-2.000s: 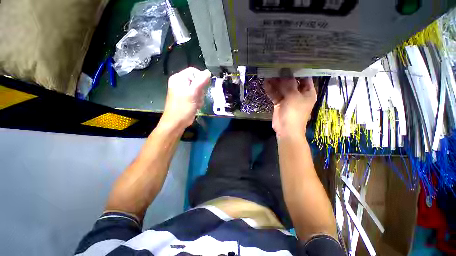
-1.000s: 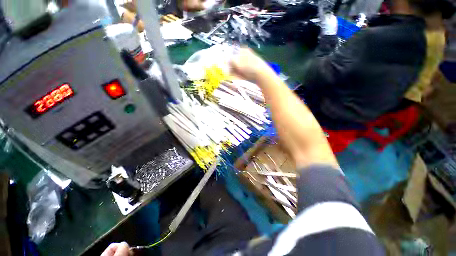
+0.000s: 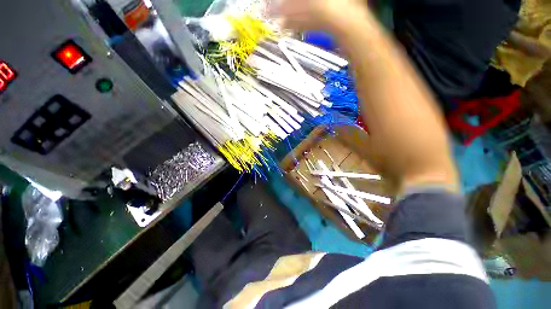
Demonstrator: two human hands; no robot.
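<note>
One grey-white strip slants down to the bottom left edge, a thin blue wire at its upper end. My left hand is out of the picture. My right hand is blurred at the top edge, close to yellow wire ends; whether it holds anything is unclear. White strips with yellow wires and blue wires lie heaped beside the grey machine. Loose metal parts lie in a tray beside a small black block on a plate.
An open carton with several white strips stands at the right below the heap. A clear crumpled bag lies at the left. A person in dark clothing is at the upper right, near a red stool.
The view has shifted right from the machine. My left hand, earlier seen at a strip's wire end, has left the picture. My right hand has come to the top edge and is blurred.
</note>
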